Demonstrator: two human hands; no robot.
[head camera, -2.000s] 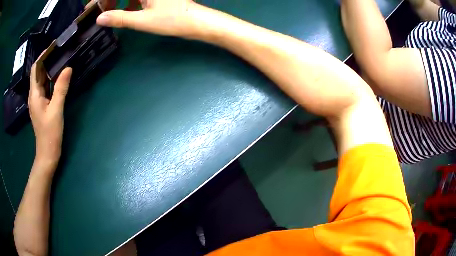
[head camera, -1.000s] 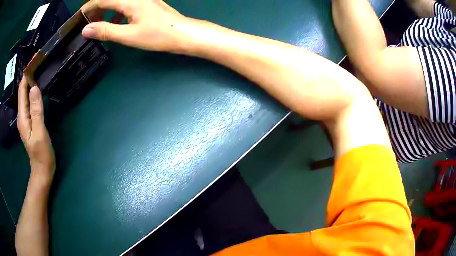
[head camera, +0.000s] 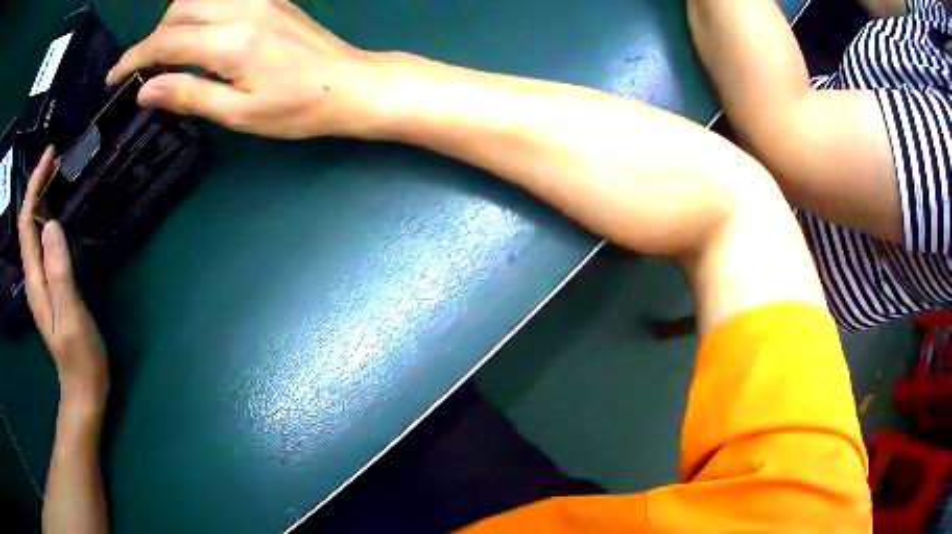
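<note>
A black retail box (head camera: 131, 172) with small pale print stands on the dark green table at the far left. A small grey patch shows at its upper opening, where a thin brown edge runs. My left hand (head camera: 65, 282) holds the box's near left end between thumb and fingers. My right hand (head camera: 235, 68) holds the box's other end, thumb and fingertips at the upper edge. The inside of the box is too dark to tell.
More black boxes (head camera: 78, 78) with white labels stand behind and left of the held box, partly cut off. The green table (head camera: 344, 313) has a pale edge. A person in a striped shirt (head camera: 919, 156) sits at the right. Red stools (head camera: 908, 480) are on the floor.
The held box and the other boxes appear further left and lower in view. The upper side of the box looks narrower and less open, with both hands still on its ends.
</note>
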